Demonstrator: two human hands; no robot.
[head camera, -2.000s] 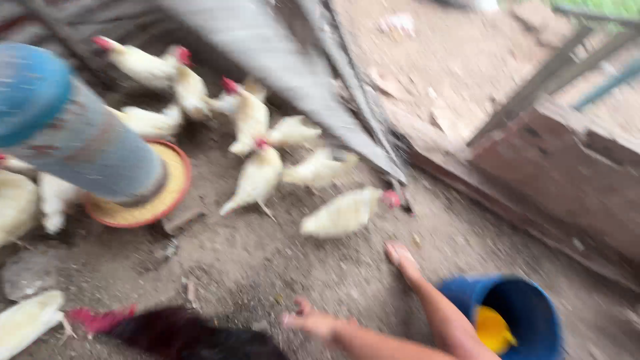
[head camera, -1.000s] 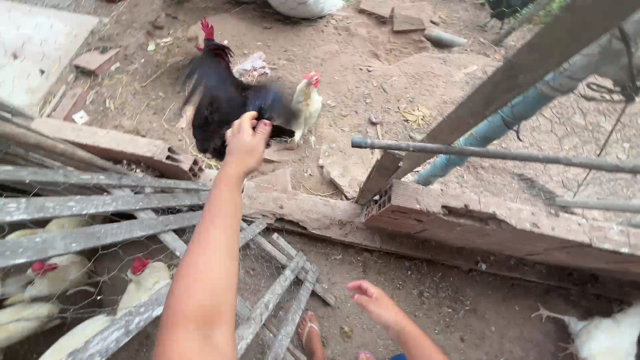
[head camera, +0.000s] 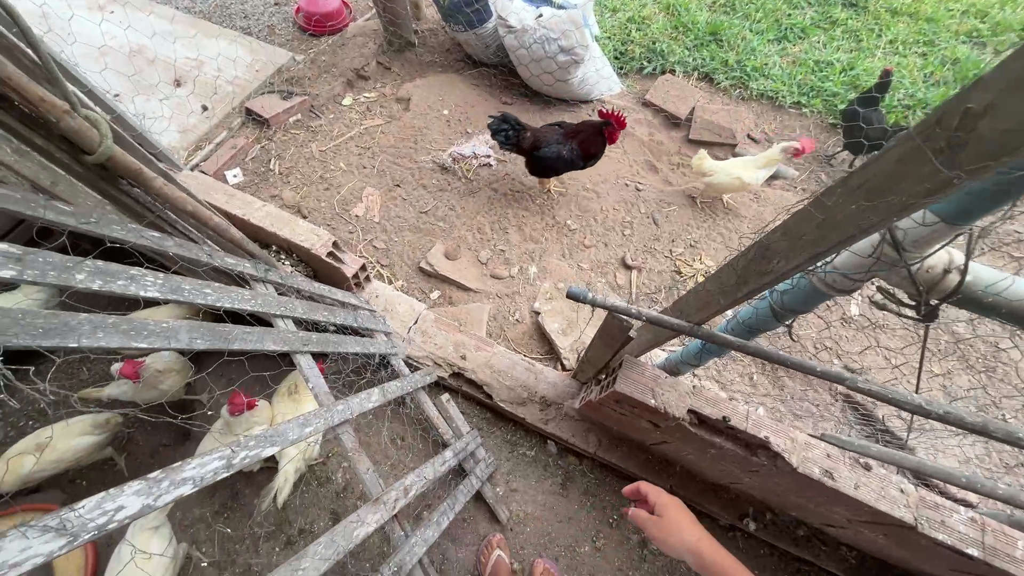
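My right hand (head camera: 660, 516) reaches in from the bottom right, fingers loosely curled and holding nothing visible, beside the low brick wall (head camera: 744, 424). My left hand is out of view. Past the opening, a dark red and black rooster (head camera: 564, 148) stands on the dirt, facing right. A white chicken (head camera: 744, 172) is to its right, and a black chicken (head camera: 866, 120) stands near the grass. A wooden slat gate with wire mesh (head camera: 232, 448) leans across the left, with several white chickens (head camera: 156, 376) behind it.
A brick sill (head camera: 480, 352) crosses the opening. A wooden post (head camera: 832, 200), a metal rod (head camera: 800, 380) and a blue pipe (head camera: 744, 320) stand at the right. Farther out are white sacks (head camera: 552, 48), a red plastic feeder (head camera: 322, 14) and broken bricks (head camera: 676, 98). My sandaled feet (head camera: 494, 556) are at the bottom.
The rooster, wings spread near my outstretched left hand one second ago, now stands farther right with its wings folded. My left hand has left the view. The white chicken has moved right.
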